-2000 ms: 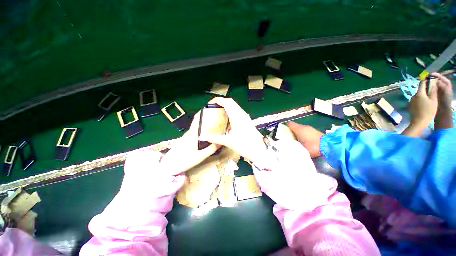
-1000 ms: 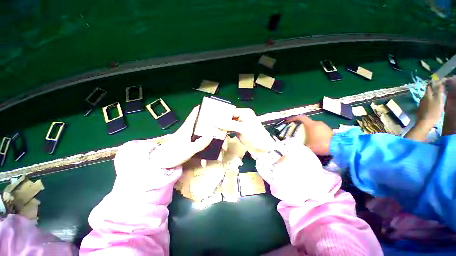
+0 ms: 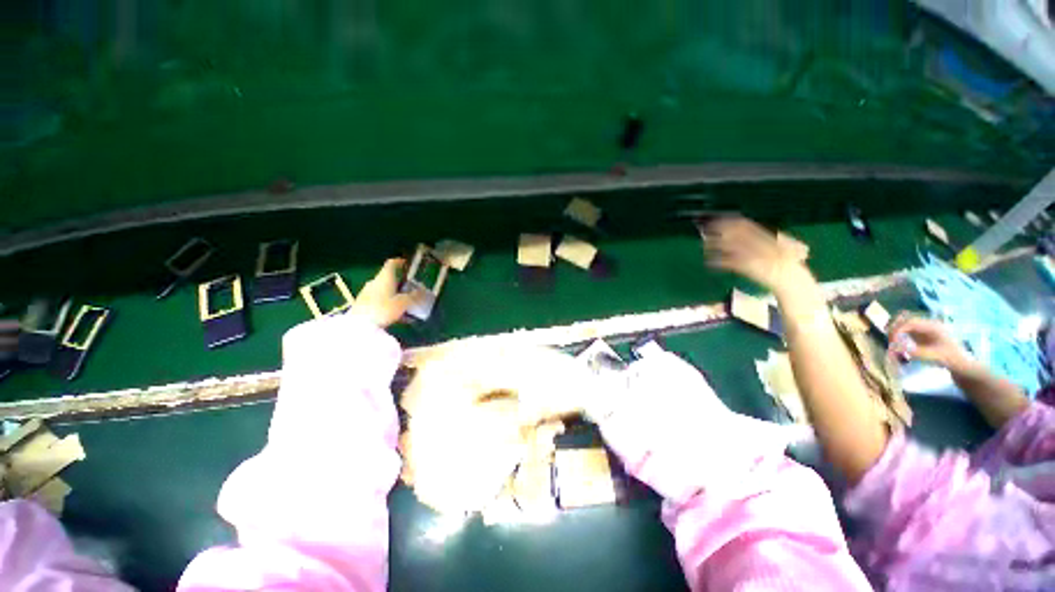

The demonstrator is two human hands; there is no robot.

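Note:
My left hand point(image 3: 385, 296) reaches over the green belt and grips a window-frame piece point(image 3: 426, 278) with a tan-edged opening, tilted beside a tan panel. My right hand point(image 3: 544, 379) is over the pile of backing paper point(image 3: 445, 445) before me. It is overexposed and blends with the paper, so its fingers and anything in them cannot be made out. A squared tan panel point(image 3: 584, 476) lies just right of the pile.
Window-frame pieces point(image 3: 222, 310) and tan-and-dark panels point(image 3: 535, 251) lie along the belt. A neighbour's bare arm point(image 3: 827, 370) reaches across the belt's pale edge strip at right, near light-blue strips point(image 3: 983, 318). Ragged paper point(image 3: 35, 463) lies far left.
My left hand has moved up and left onto the belt. The open panel seen in both hands is no longer visible. The blue-sleeved arm is gone; a neighbour's bare arm now reaches over the belt.

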